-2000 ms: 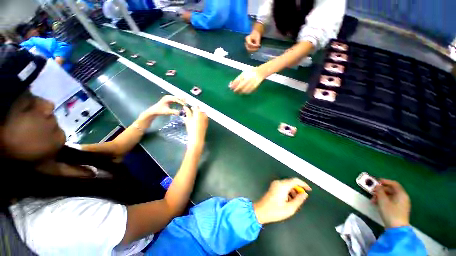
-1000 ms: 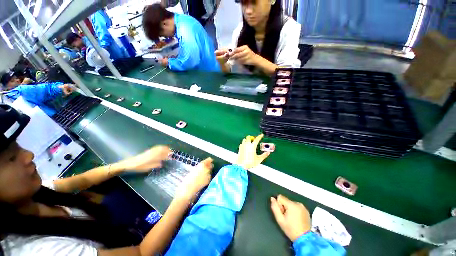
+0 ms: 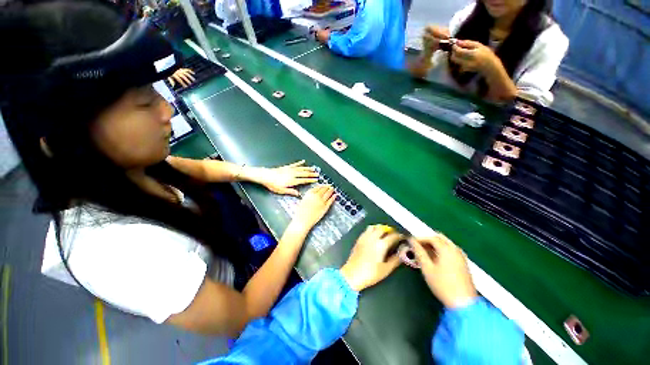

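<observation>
A small pinkish housing point(image 3: 409, 256) with a dark round centre is held between my two hands above the dark green bench, beside the white rail point(image 3: 385, 204). My left hand point(image 3: 373, 256) grips its left side; a yellow finger cot shows on a fingertip. My right hand point(image 3: 445, 269) is at its right side, with fingers bent over it and slightly blurred. The fingers partly hide the housing. Both arms are in blue sleeves.
A neighbour's hands rest on a clear sheet with round black parts point(image 3: 348, 204) left of mine. Housings point(image 3: 338, 145) lie along the green belt, one point(image 3: 576, 329) at lower right. Black trays point(image 3: 570, 185) are stacked across the belt. A person opposite holds a small part.
My left hand has come back from the belt with a housing, and my right hand has joined it. The view has swung left. The neighbour's hands now lie on the clear sheet.
</observation>
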